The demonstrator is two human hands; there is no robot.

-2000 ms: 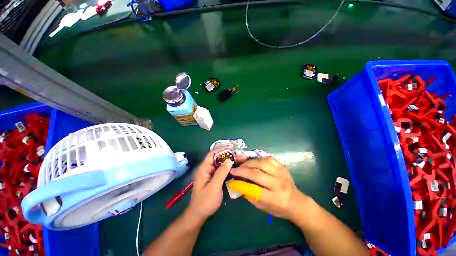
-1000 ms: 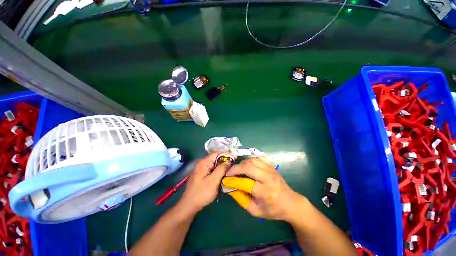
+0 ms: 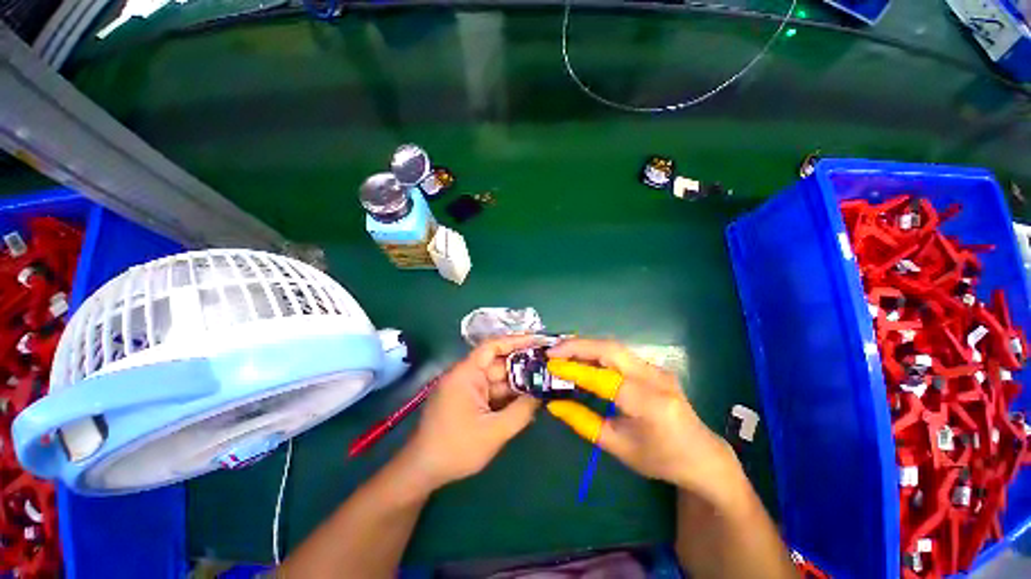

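Observation:
A small dark watch-like housing (image 3: 528,372) is held between both hands at the centre, its face turned up. My left hand (image 3: 466,413) grips its left side. My right hand (image 3: 650,418), with yellow finger cots on thumb and fingers, holds its right side. A blue stick (image 3: 589,473) shows below my right hand; whether the hand holds it, I cannot tell. A crumpled white-grey wipe (image 3: 497,323) lies just beyond the hands. A red pen (image 3: 392,418) lies left of my left hand.
A light blue pump bottle (image 3: 400,232) with open lid and a white block (image 3: 451,256) stand beyond the hands. A fan (image 3: 215,373) is at left. Blue bins of red clamps stand right (image 3: 808,373) and left (image 3: 124,498). More housings (image 3: 657,171) lie on the green surface.
The housing is turned and now shows a dark and silvery face instead of gold. My right fingers have spread around its right side. The far housings have shifted left.

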